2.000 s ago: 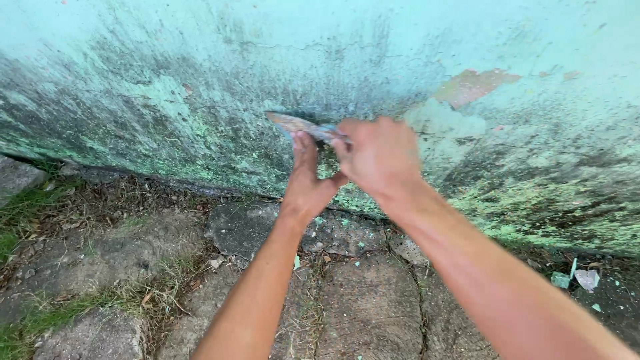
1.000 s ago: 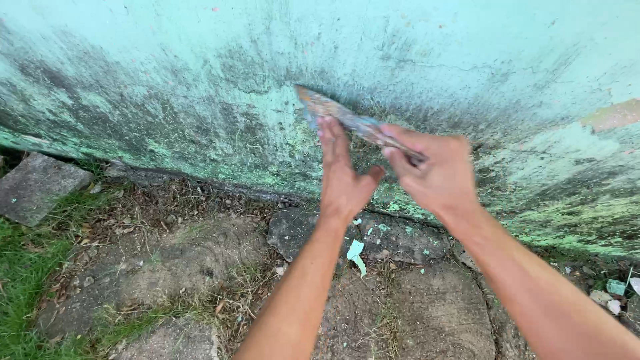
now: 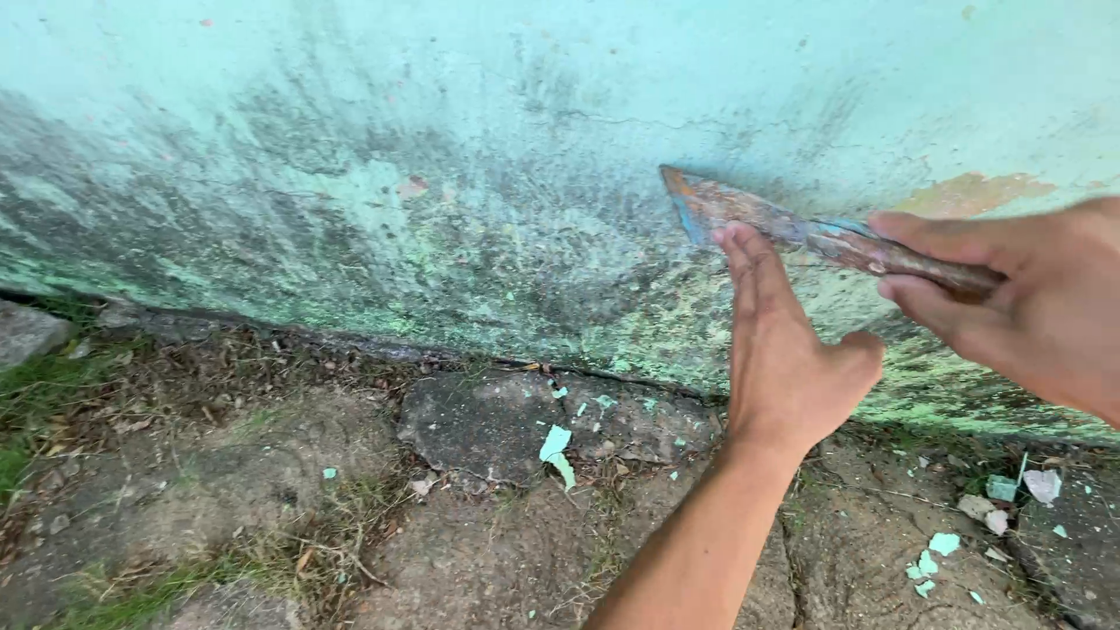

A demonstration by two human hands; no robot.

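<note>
My right hand (image 3: pixel 1015 289) grips the handle of a worn, paint-spattered scraper (image 3: pixel 744 210), whose broad pointed blade lies against the turquoise painted wall (image 3: pixel 525 114). Two extended fingertips of my left hand (image 3: pixel 787 359) press on the lower side of the blade; its thumb sticks out to the right. Dark grime and mottled green stains cover the lower wall. Above the handle, a bare tan patch (image 3: pixel 976 194) shows where paint is gone.
Stone slabs (image 3: pixel 490 542) run along the wall's foot, with dry grass and soil in the joints. Turquoise paint flakes (image 3: pixel 556 444) lie on them, and more flakes and small chips (image 3: pixel 945 543) sit at lower right. A grey stone (image 3: pixel 26 332) and green grass are at far left.
The scraper and both hands have shifted along the wall, from left of the bare patch one second ago to close beside it now. The view has also moved.
</note>
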